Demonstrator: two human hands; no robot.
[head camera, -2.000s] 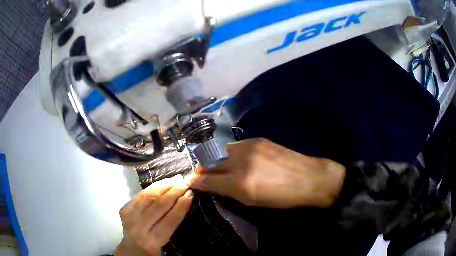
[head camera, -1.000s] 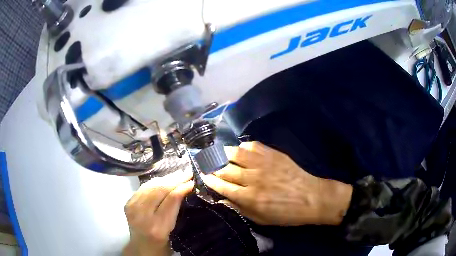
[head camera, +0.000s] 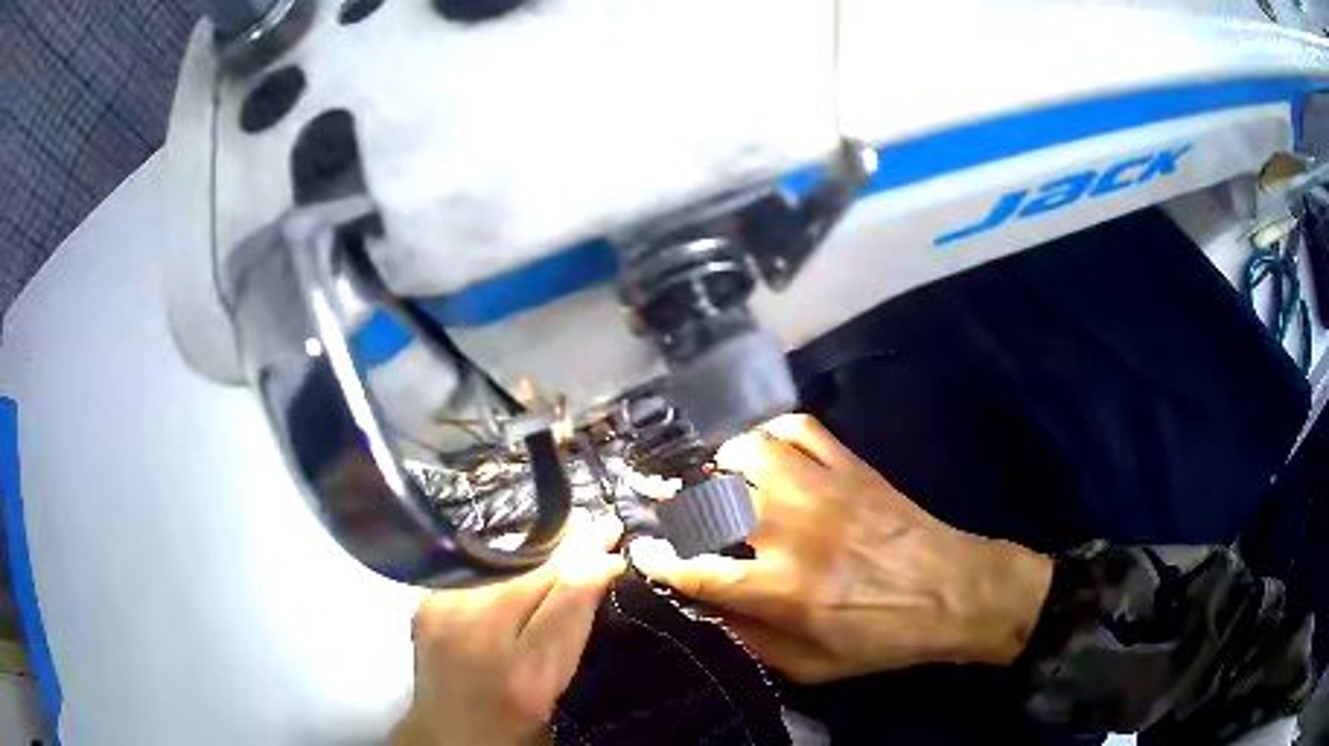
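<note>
A dark navy garment (head camera: 1049, 364) lies under and right of the machine arm. Its puckered elasticated band (head camera: 503, 493) shines grey under the lamp, behind the metal guard. My left hand (head camera: 510, 641) pinches the fabric just below the lit spot, fingertips at the seam. My right hand (head camera: 860, 561) holds the fabric close beside it, its fingers partly behind a grey ribbed knob (head camera: 707, 515). An overlocked seam edge (head camera: 729, 637) with pale thread runs down from between my hands. The presser foot and needle are hidden or too blurred to tell.
The white sewing machine (head camera: 539, 131) with a blue stripe fills the top. Its curved metal guard (head camera: 314, 423) stands above my left hand. Blue-teal scissors handles (head camera: 1278, 299) are at the right edge. The white table (head camera: 161, 554) has a blue edge at left.
The machine appears larger and shifted right in view. Both hands stay close to the lit seam. Compared with two seconds ago, my right hand's fingers are more spread and the seam edge shows below them.
</note>
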